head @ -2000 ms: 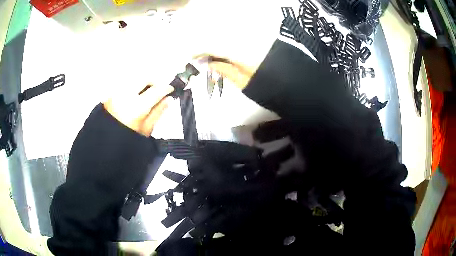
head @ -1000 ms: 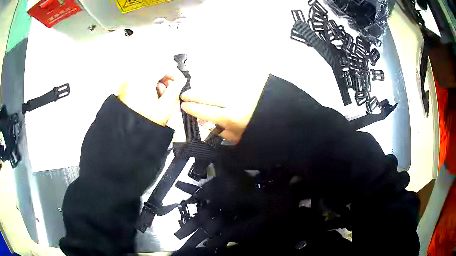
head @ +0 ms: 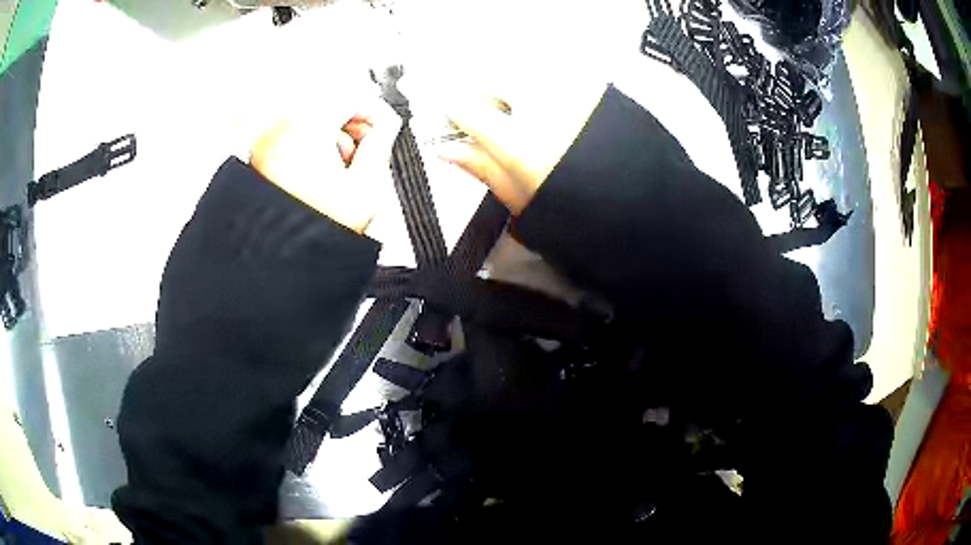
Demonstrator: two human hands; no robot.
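A black ribbed webbing strap [head: 418, 197] runs from the dark heap up to a small dark buckle part [head: 393, 87] in the bright glare. My left hand [head: 325, 160] is beside the strap's upper end with its fingers curled at the strap's edge; the glare washes out the fingertips. My right hand [head: 490, 149] is just right of the strap, apart from it, with thin silvery snips [head: 449, 138] at its fingers. Both hands are overexposed.
Black straps [head: 500, 303] are heaped nearest me. Loose slide buckles [head: 783, 128] lie at right below a clear plastic bag [head: 793, 23]. A strap with an open buckle [head: 91, 170] lies at left. Orange material [head: 951, 287] is beyond the right edge.
The camera view has shifted, moving the machine parts up. My right hand has moved off the strap, and the snips now show at its fingers. My left hand stays by the strap.
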